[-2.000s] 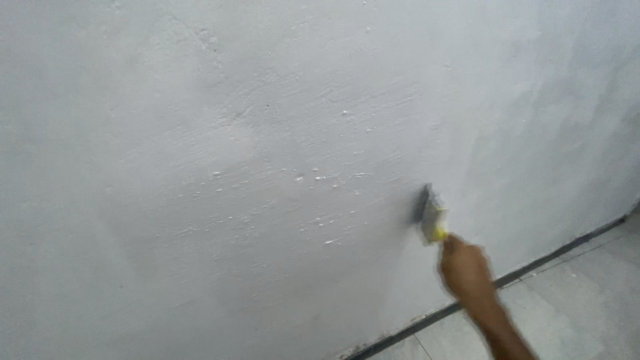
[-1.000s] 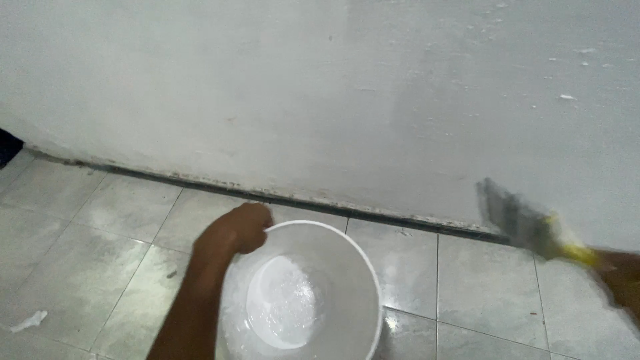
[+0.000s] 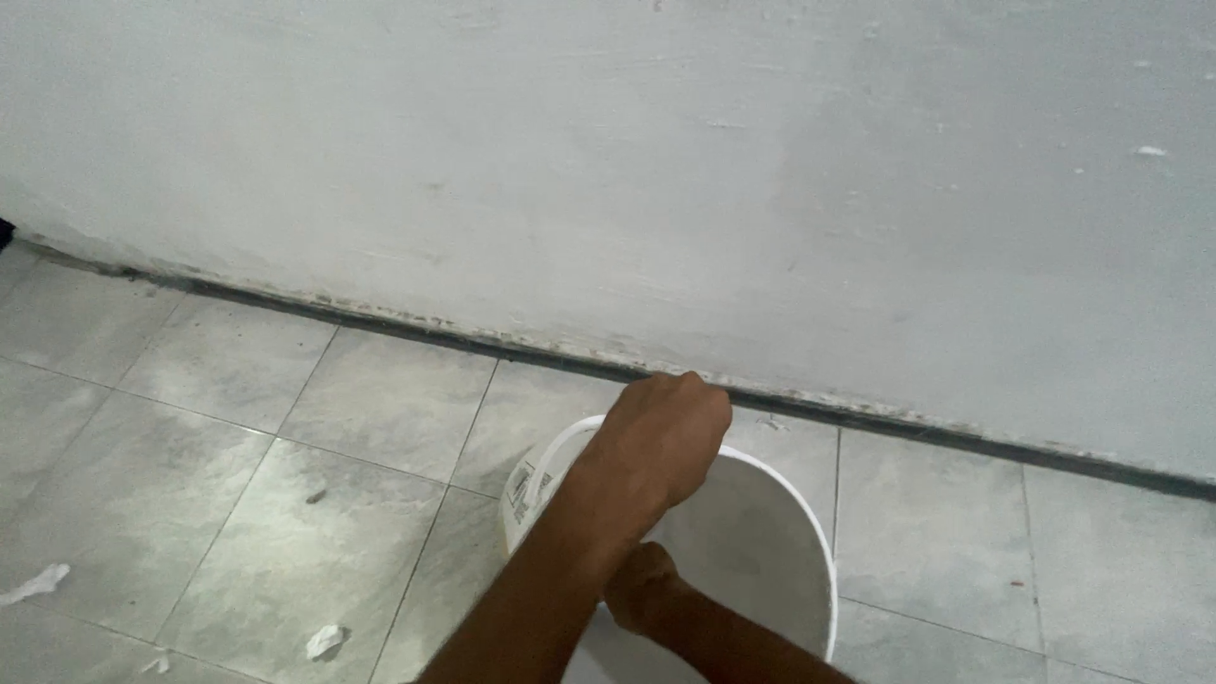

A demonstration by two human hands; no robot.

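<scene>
My left hand [image 3: 673,432] is closed over the far rim of a white plastic bucket [image 3: 828,560], and its forearm crosses the opening. My right hand [image 3: 644,581] is a closed fist at the bucket's opening, just below the left wrist. The wide brush with a yellow handle, seen in it in the earlier frames, is hidden now. Pale material lies low in the bucket, mostly covered by my arms. Behind stands the pale grey wall [image 3: 570,190], with small white specks and ridges at the right.
A dark strip [image 3: 437,334] runs along the wall's foot. White scraps [image 3: 326,641] and another scrap [image 3: 38,582] lie on the grey floor tiles [image 3: 361,399]. A dark object [image 3: 5,233] shows at the left edge.
My right hand has moved from the wall, where it held the brush, down to the bucket. The left hand was on the bucket's rim one second ago too. The view has swung down and left.
</scene>
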